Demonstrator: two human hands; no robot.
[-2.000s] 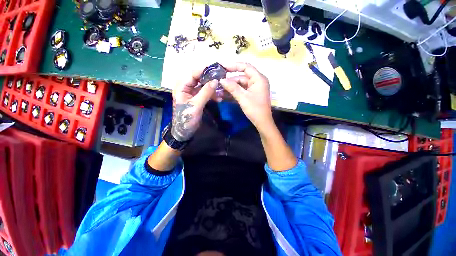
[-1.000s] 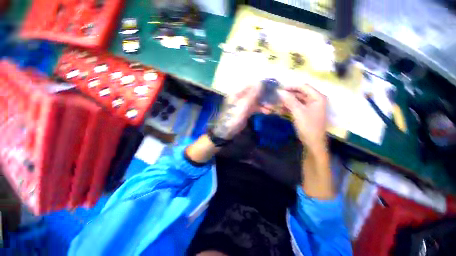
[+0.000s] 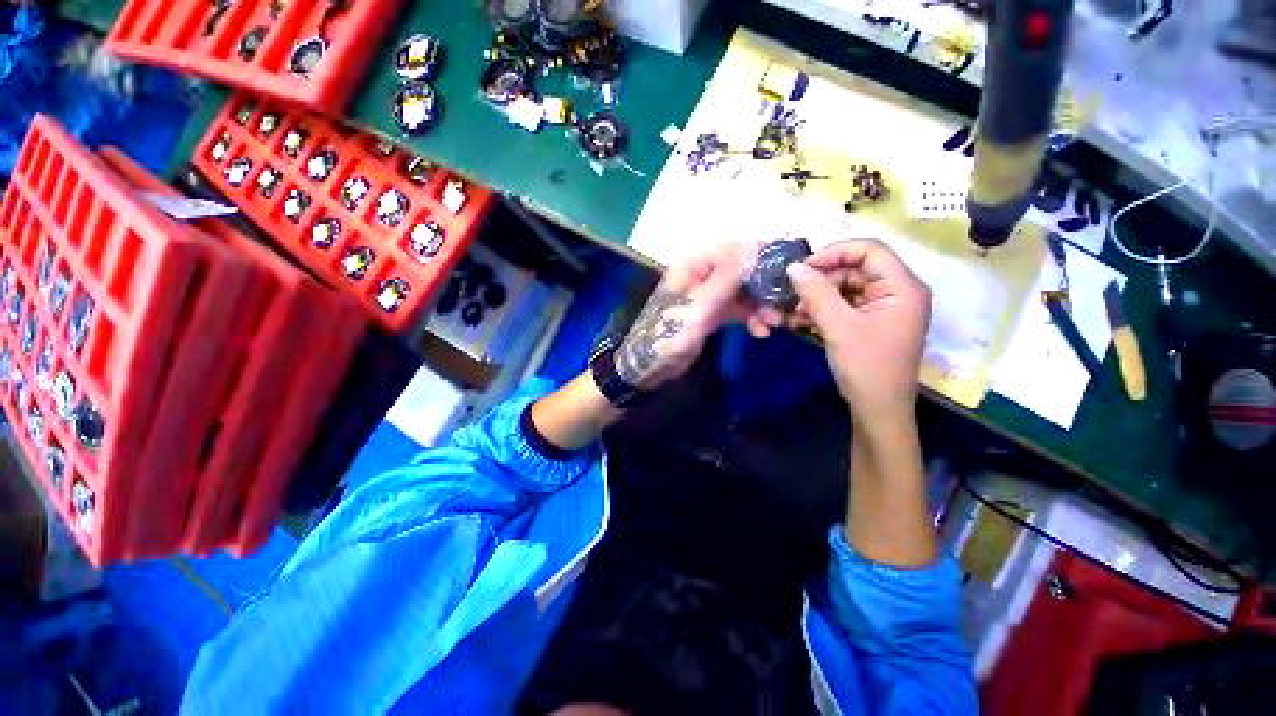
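A round dark watch case (image 3: 773,273) is held up between my two hands, just off the front edge of the bench paper. My left hand (image 3: 700,301) grips its left side with the fingers. My right hand (image 3: 865,301) has its thumb on the right part of the case, with the other fingers curled. The undersides of the case and the fingertips below it are hidden. Whether a film is on the case, I cannot tell.
Red foam trays holding round parts stand at left (image 3: 336,196), with a tilted stack (image 3: 154,350). Small assemblies (image 3: 866,186) lie on cream paper (image 3: 700,210). A hanging screwdriver (image 3: 1015,126) is above it. A yellow-handled tool (image 3: 1126,350) and loose housings (image 3: 602,136) lie on the bench.
The view has turned left, so the bench and hands appear further right and the left tray stack shows more. Both hands still hold the dark case; the right thumb now lies over its right side.
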